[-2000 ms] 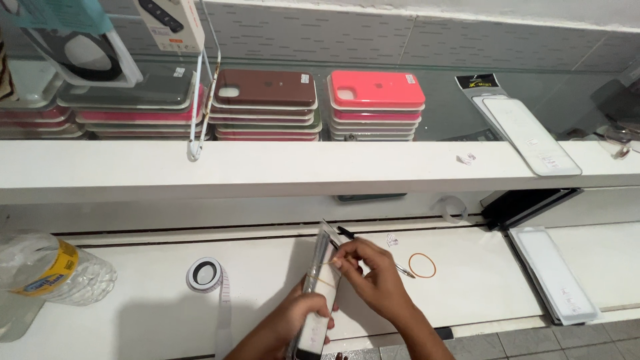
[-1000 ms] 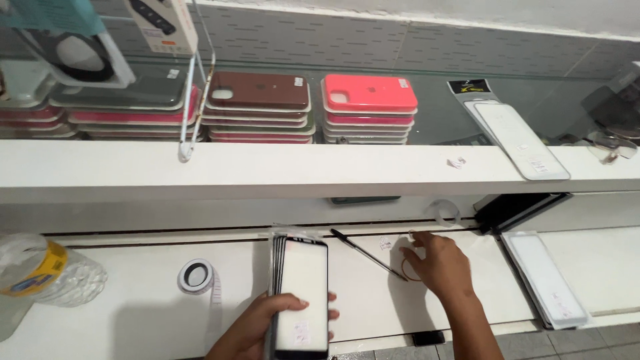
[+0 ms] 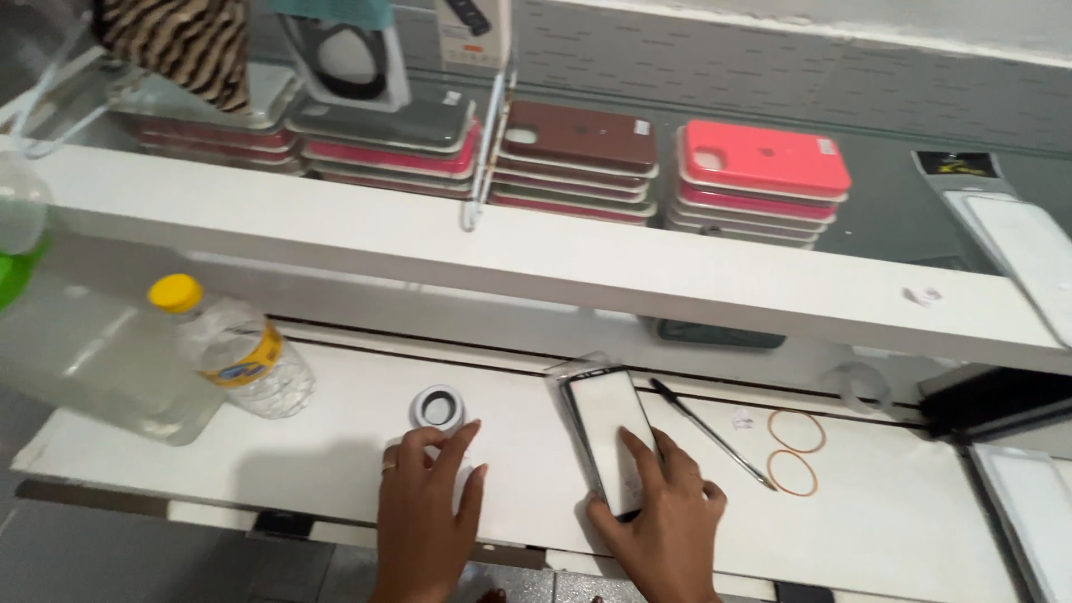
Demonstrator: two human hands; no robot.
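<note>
My left hand (image 3: pixel 431 494) is over the roll of white labels (image 3: pixel 438 409), fingers apart at its near edge; whether it grips the strip is hidden. My right hand (image 3: pixel 666 511) rests around a stack of phone screen protectors (image 3: pixel 610 431) with black borders, in clear sleeves, lying on the white lower shelf. Its fingers lie on the top one and its thumb at the near left edge. Right of the stack lie a black-capped pen (image 3: pixel 712 433) and two rubber bands, the upper one (image 3: pixel 796 411) and the lower one (image 3: pixel 770 473), with a small paper scrap (image 3: pixel 743 420).
A yellow-capped plastic bottle (image 3: pixel 251 360) and a large cloudy container (image 3: pixel 117 368) stand at left. The raised shelf edge (image 3: pixel 536 243) crosses behind the hands, below stacked phone cases (image 3: pixel 762 159). More packaged protectors (image 3: pixel 1034 502) lie at far right. A wire hook (image 3: pixel 486 159) hangs over the upper shelf.
My left hand has moved from the stack to the label roll. The stack, held up by my left hand before, lies on the shelf under my right hand. A second rubber band lies there.
</note>
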